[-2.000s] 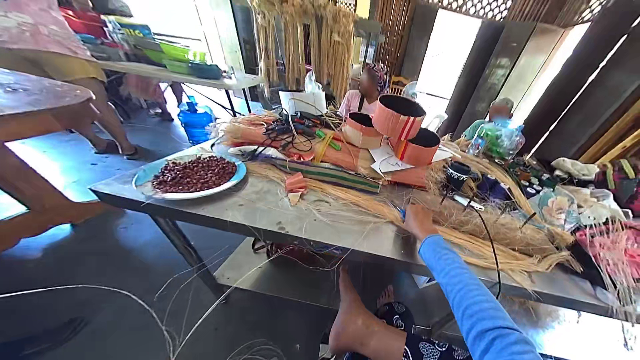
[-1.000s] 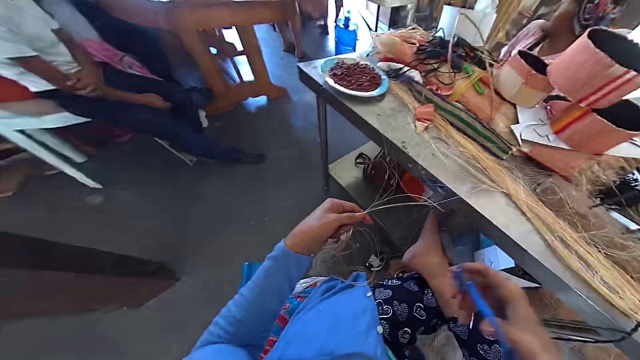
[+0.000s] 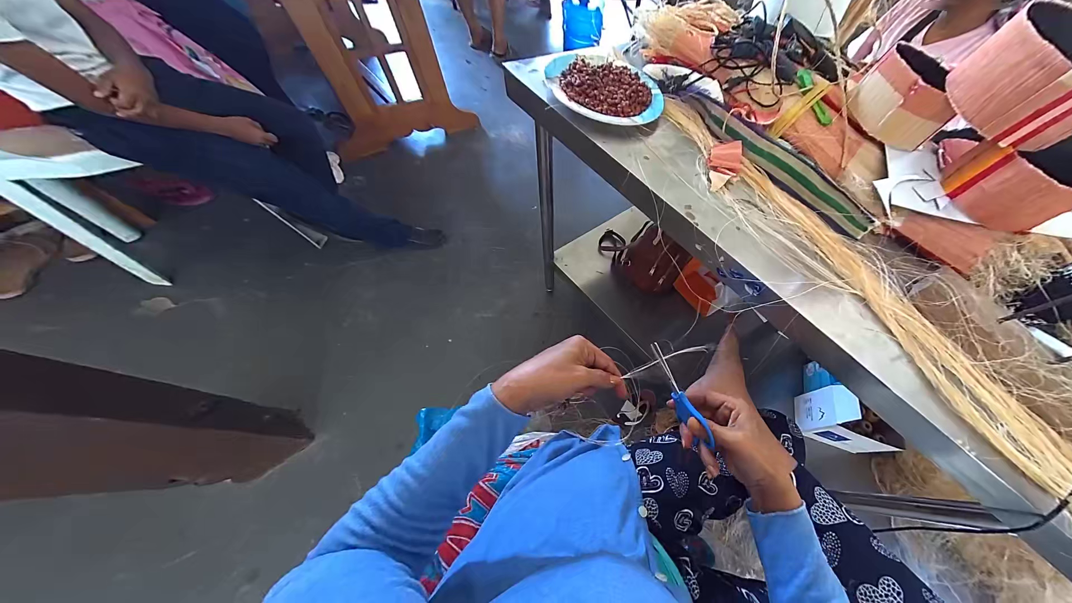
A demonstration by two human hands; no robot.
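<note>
Over my lap, my left hand pinches pale plant-fibre strands between thumb and fingertips. The strands run right toward my raised bare foot, beside the table's lower shelf. Blue-handled scissors are in my right hand, fingers in the loops. Their blades point up and left, slightly parted, and cross the strands in this view; whether they touch them I cannot tell. Thin loose fibres hang around my left hand.
The metal table holds a plate of reddish-brown beads or seeds, a long fibre bundle, a striped woven band and woven cylinders. A brown bag lies on the lower shelf. A person sits left; a dark wooden beam juts in below.
My right hand, at the tabletop two seconds ago, is now over my lap with the scissors. Since one second ago the blades have come up to the strands. The view has swung left and down.
</note>
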